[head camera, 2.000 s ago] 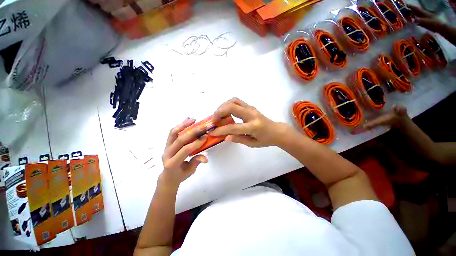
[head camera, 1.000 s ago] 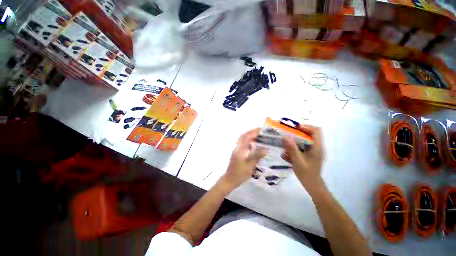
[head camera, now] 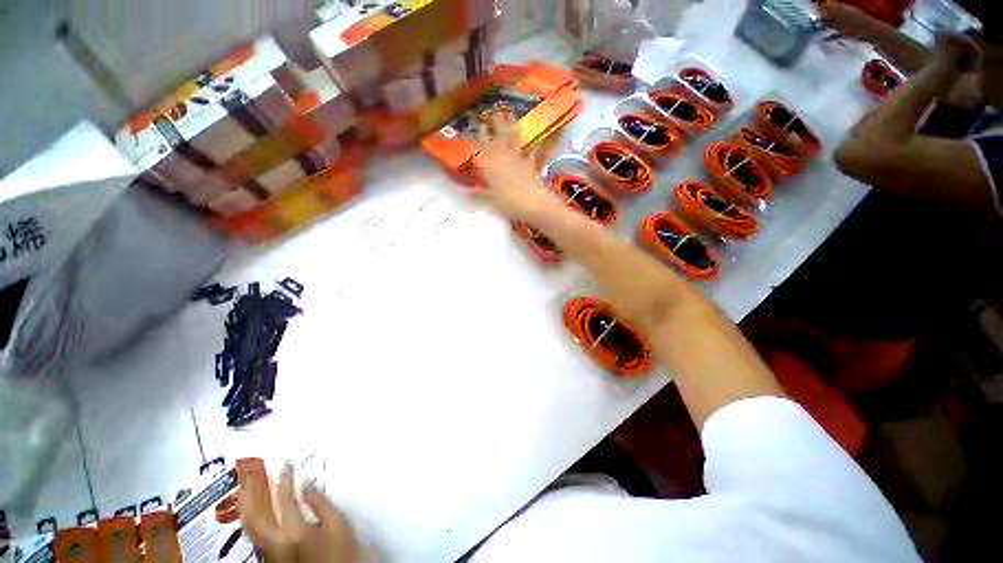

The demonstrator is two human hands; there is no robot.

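My left hand [head camera: 295, 526] is at the lower left, its fingers over the orange side of a retail carton [head camera: 251, 475] at the right end of the upright row of finished cartons [head camera: 119, 539]. My right hand [head camera: 500, 165] reaches to the back, blurred, over the near edge of the pile of flat carton blanks [head camera: 539, 97]; nothing is visibly held in it. Bagged orange cable coils [head camera: 623, 165] lie in two rows at the right, with one coil [head camera: 607, 335] nearer me. Black hang tabs [head camera: 255, 350] lie heaped at the left.
Stacked cartons [head camera: 226, 132] stand at the back. A large grey-white plastic sack [head camera: 121, 264] is at the left. Thin loose ties [head camera: 401, 223] lie behind the middle of the white table [head camera: 440, 363]. Another person's arm [head camera: 902, 121] is at the right.
The closed-up carton has gone from between both hands to the row at left, under my left hand. My right hand has moved away to the blanks at the back. The view has turned right.
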